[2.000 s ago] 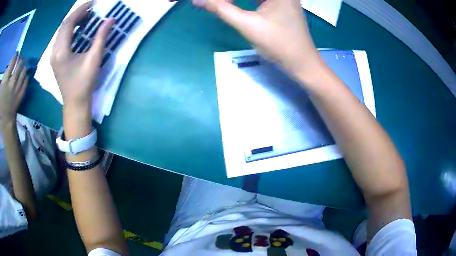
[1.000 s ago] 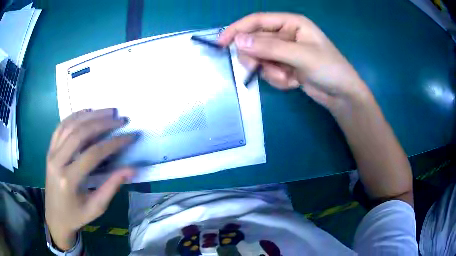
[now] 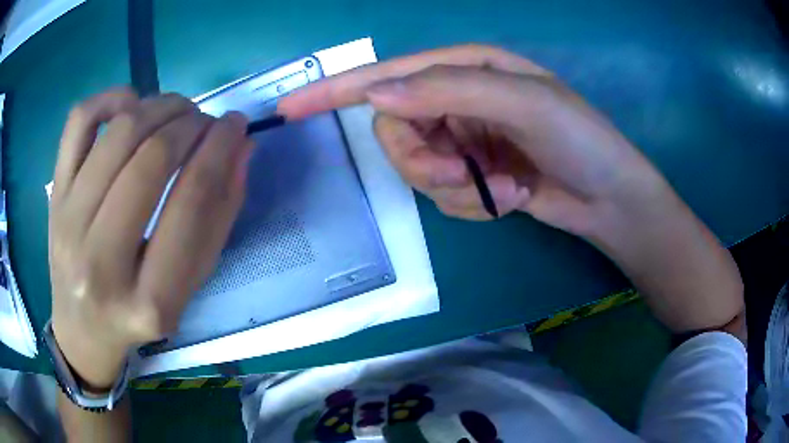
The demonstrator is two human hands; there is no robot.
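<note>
The silver-grey laptop bottom cover [image 3: 298, 182] lies on a white interleaf sheet [image 3: 402, 251] in front of me. Its vent dots, the upper right recess and the lower right recess show pale. A black rubber foot [image 3: 265, 125] is between the fingertips of my left hand [image 3: 143, 216] and the index fingertip of my right hand [image 3: 502, 138], above the cover's upper part. A second black rubber foot [image 3: 481, 186] is held in the curled fingers of my right hand. My left hand hides the cover's left part. A dark foot [image 3: 153, 348] shows at the lower left corner.
The green bench top [image 3: 554, 268] has a dark stripe [image 3: 143, 43] at the upper left. White sheets [image 3: 16, 311] lie at the far left edge. A pale strip [image 3: 35, 26] runs at the upper left corner. Part of a light sleeve [image 3: 777, 363] shows at the right edge.
My left hand left the sheet of feet and moved over the cover, up to the right hand's fingertips. The cover now appears further left and more tilted in view. The right hand still has two feet near it.
</note>
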